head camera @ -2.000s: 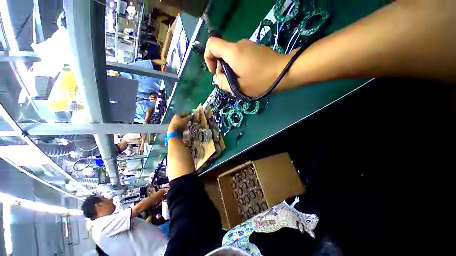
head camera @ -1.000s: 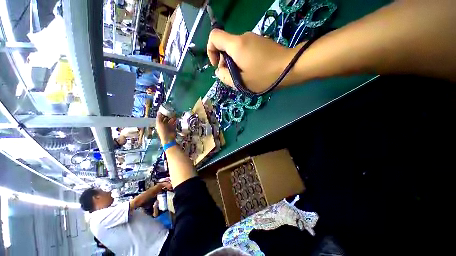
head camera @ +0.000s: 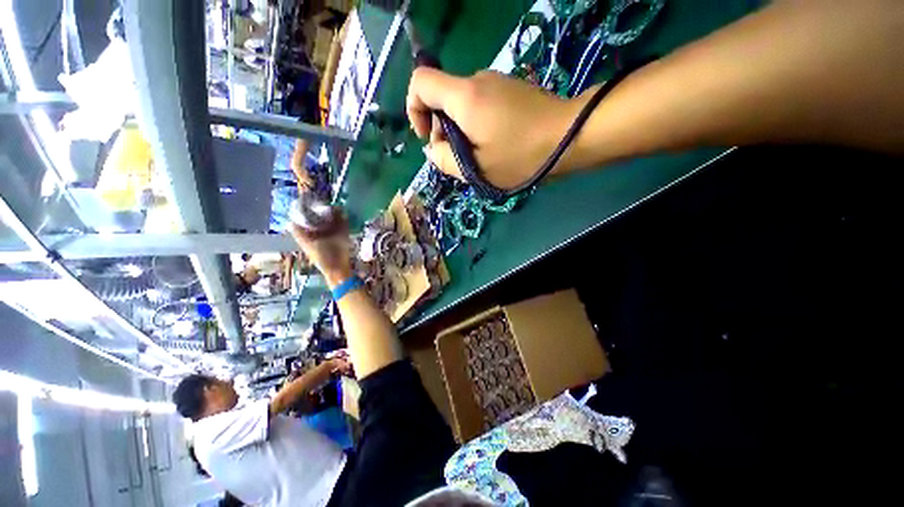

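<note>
The picture lies on its side. My right hand [head camera: 496,129] reaches in from the right edge and is closed on a dark, pen-like soldering iron [head camera: 421,45]. Its thick black cord loops under the palm and over the wrist. Green ring circuit boards [head camera: 629,20] with pale and dark leads lie on the green bench beside my wrist. More green rings [head camera: 464,216] lie beyond the hand, next to a cardboard sheet [head camera: 421,262] with round stators [head camera: 396,257]. The iron's tip cannot be made out. My left hand is not in view.
Another person's arm with a blue wristband [head camera: 347,287] holds a round, shiny piece [head camera: 312,213] over the bench. An open box [head camera: 555,347] of round parts stands beside the bench edge, near patterned cloth [head camera: 535,436]. A person in white [head camera: 258,456] is farther off.
The other person's hand has moved from the stators on the cardboard up and left, now with a round piece. My right hand has shifted only slightly and still holds the iron.
</note>
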